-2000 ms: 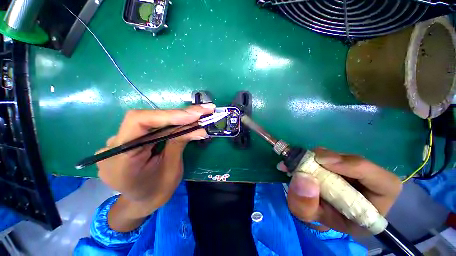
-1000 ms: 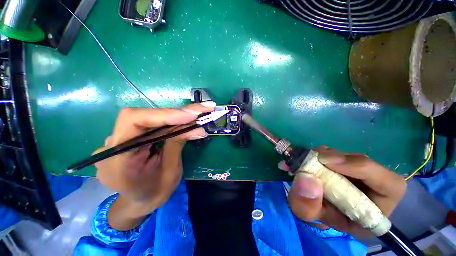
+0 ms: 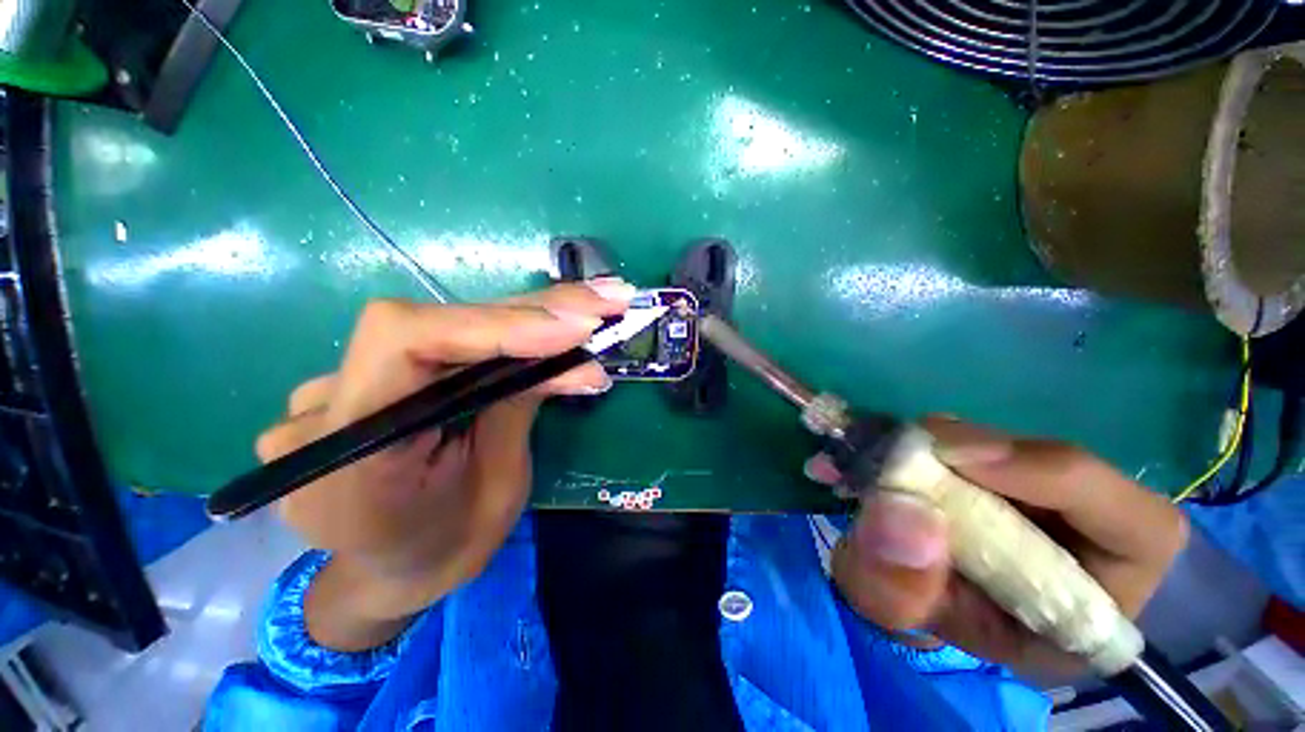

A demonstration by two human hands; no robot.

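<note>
A silver-rimmed watch housing (image 3: 678, 353) sits in the black fixture (image 3: 703, 272) near the bench's front edge. My left hand (image 3: 429, 429) holds dark tweezers (image 3: 375, 432); their pale tips reach into the housing, and its fingers cover the housing's left side. My right hand (image 3: 1002, 529) holds the soldering iron (image 3: 988, 551) by its cream handle. The iron's tip is at the housing's upper right edge; whether it touches cannot be told. Solder wire (image 3: 318, 169) runs from the upper left to behind my left hand.
Another housing (image 3: 407, 17) lies at the top left, cut off. The green-flanged spool (image 3: 50, 65) and black tray (image 3: 50, 429) are at left. A brown cylinder (image 3: 1123, 193), fan guard (image 3: 1073, 36) and yellow wire (image 3: 1227, 436) are at right. Small pale-reddish bits (image 3: 630, 498) lie at the front edge.
The view has shifted slightly. My right hand and the iron's handle sit a little further right, with the tip still at the housing. The tweezers' tips remain over the housing.
</note>
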